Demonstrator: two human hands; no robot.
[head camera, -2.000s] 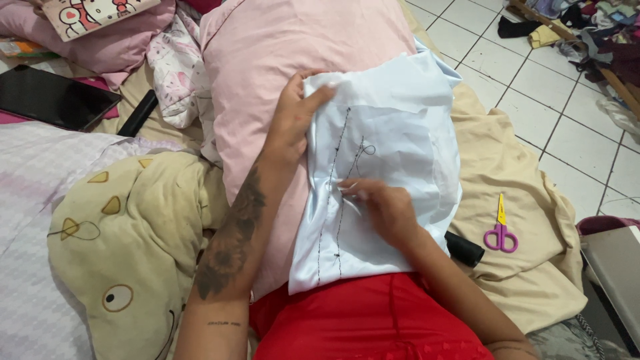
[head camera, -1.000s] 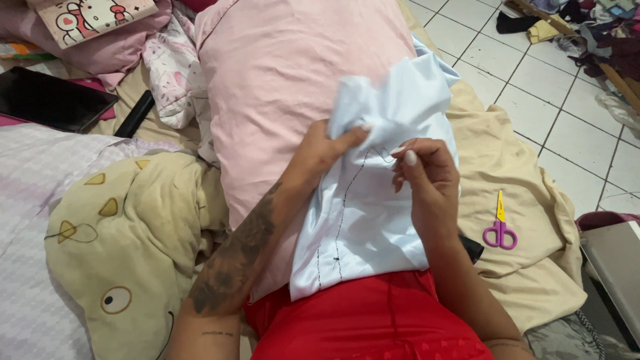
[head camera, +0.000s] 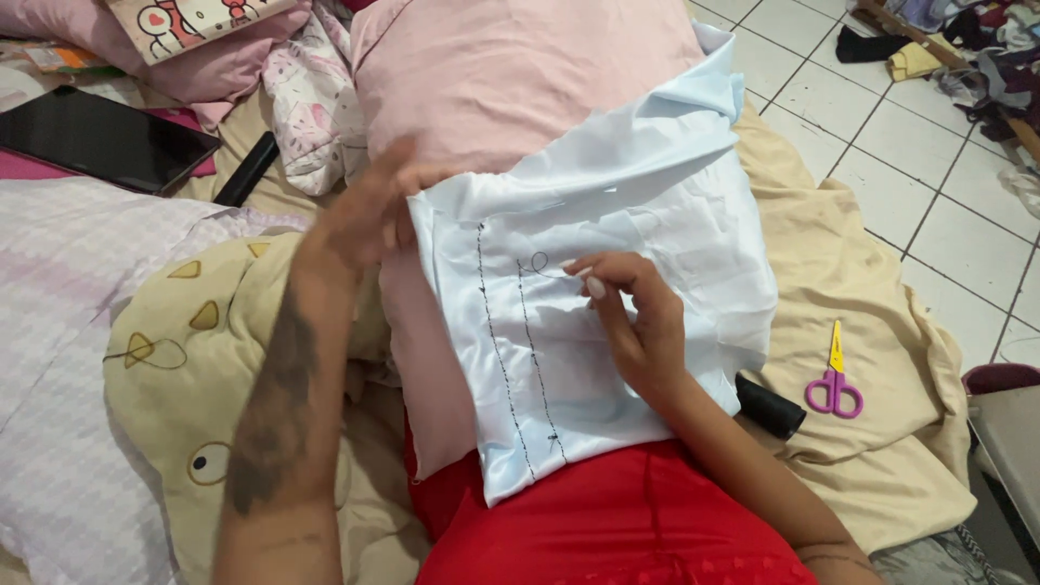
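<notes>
Light blue satin fabric (head camera: 601, 349) lies over a pink pillow (head camera: 487, 81) and reaches my lap. Two rows of dark hand stitches run down its left part. My left hand (head camera: 390, 203), slightly blurred, grips the fabric's upper left corner. Over the middle of the fabric, my right hand (head camera: 634, 309) pinches thumb and forefinger together at the end of a looped dark thread (head camera: 539, 262), which comes from the top of the inner stitch row. A needle cannot be made out. A black thread spool (head camera: 770, 406) rests against the fabric's lower right edge.
Scissors with purple handles (head camera: 834, 394) lie on the beige sheet (head camera: 877, 479) at right. At left are a plush toy (head camera: 187, 406), a black tablet or phone (head camera: 106, 138), a black cylinder (head camera: 247, 169) and a patterned box (head camera: 203, 24). Clothes (head camera: 975, 65) lie on the tiled floor (head camera: 894, 146).
The upper fabric, lifted and bunched a second ago, now lies lower with its top folded toward the right. My left hand has moved left to its corner. The stitch rows show more fully again.
</notes>
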